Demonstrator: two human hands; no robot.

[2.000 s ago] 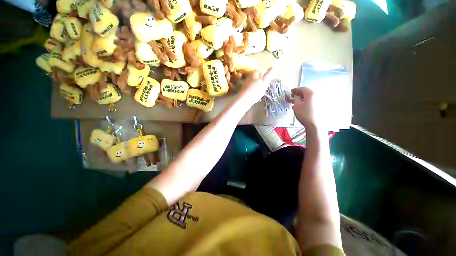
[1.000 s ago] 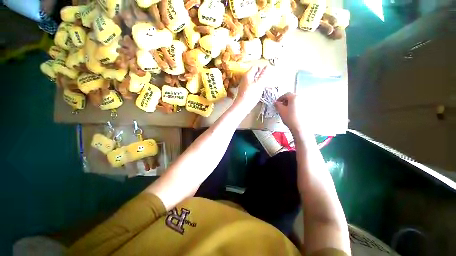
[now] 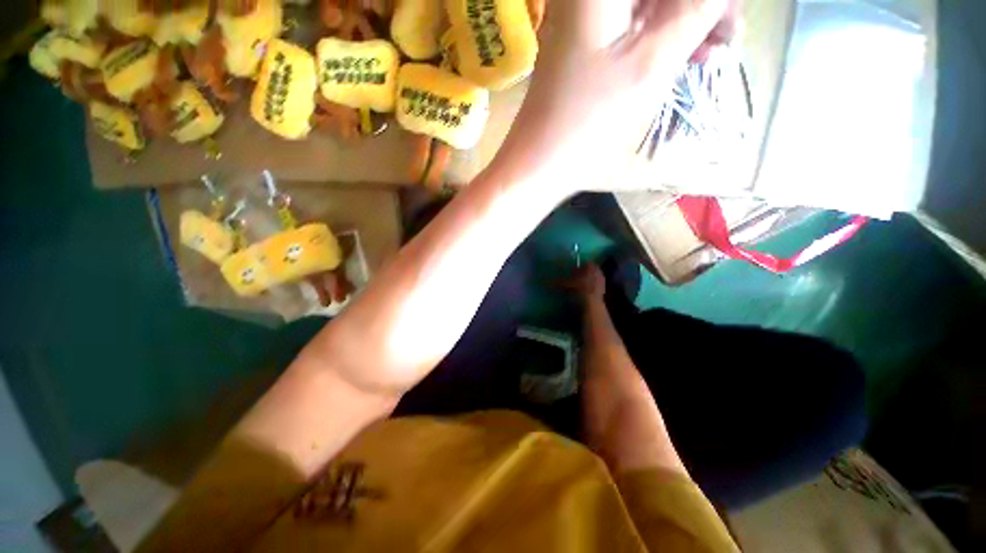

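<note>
My left hand is over the table at the top edge, partly cut off and overexposed; its fingers point right and I cannot tell if they hold anything. Thin grey strands lie on the board just below its fingers. My right hand is low, below the table edge near my lap, small and dark. A tiny bright line shows by its fingertips, too small to identify. Yellow plush pendants with black lettering and orange-brown limbs are heaped left of my left hand.
A pale sheet of clear bags lies on the board's right. A red-edged bag hangs below the table edge. Finished pendants with metal clasps lie on a lower carton at left. The floor is green.
My right hand has left the grey strands and dropped below the table edge. My left hand now shows larger and higher in the view. The view has shifted closer to the table's near edge.
</note>
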